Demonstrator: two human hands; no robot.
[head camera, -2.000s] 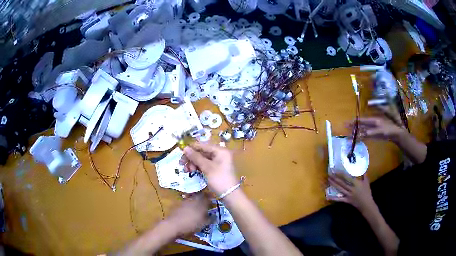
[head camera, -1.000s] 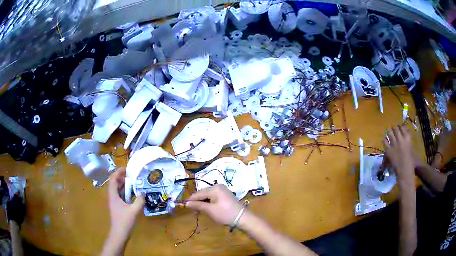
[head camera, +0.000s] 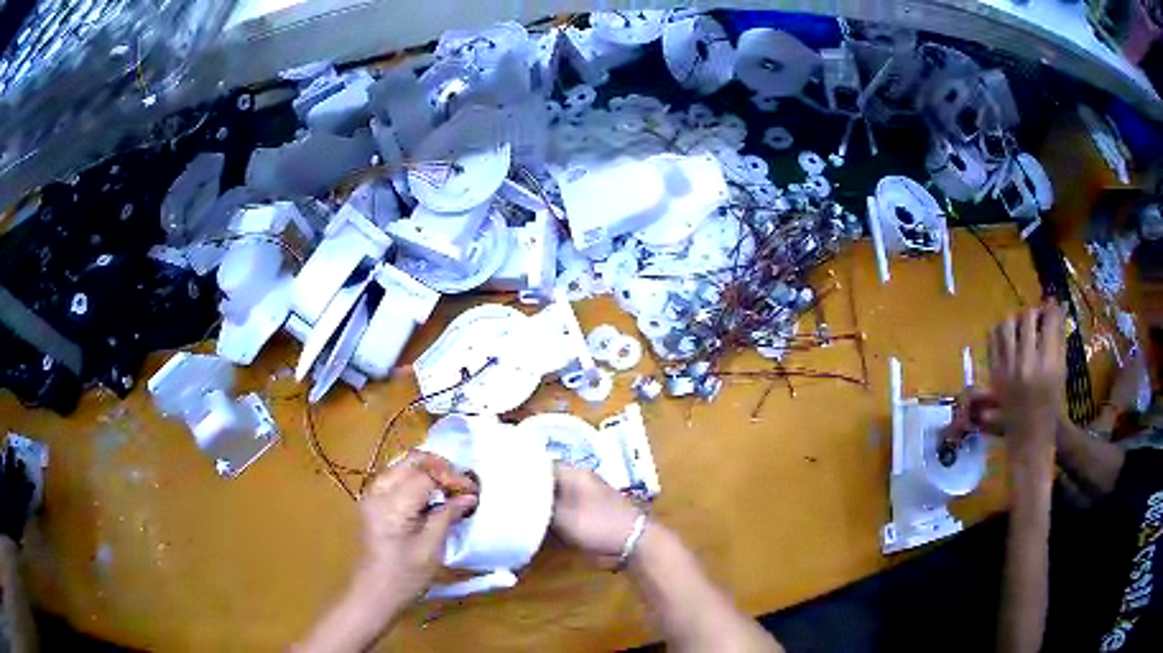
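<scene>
A white round camera housing (head camera: 513, 498) is tipped on its side above the bench in front of me. My right hand (head camera: 589, 513) holds its right side, with the fingers partly hidden behind it. My left hand (head camera: 415, 510) is at its open left side, fingertips pinched together at the opening on something small and dark reddish, perhaps wires. The inside of the housing is mostly hidden. Behind it lie a white bracketed housing (head camera: 478, 361) with a dark lead and another white housing with bracket (head camera: 628, 449).
White housings (head camera: 364, 313) are heaped at the back left, beside white discs (head camera: 612, 344) and a tangle of wired motors (head camera: 765, 287). A white part (head camera: 214, 415) lies at left. At right, another person's hands (head camera: 1027, 370) work on a white housing (head camera: 928, 491).
The housing has turned from open side up onto its side. My right hand has moved from the wires to its right side, and my left hand from its rim to its opening.
</scene>
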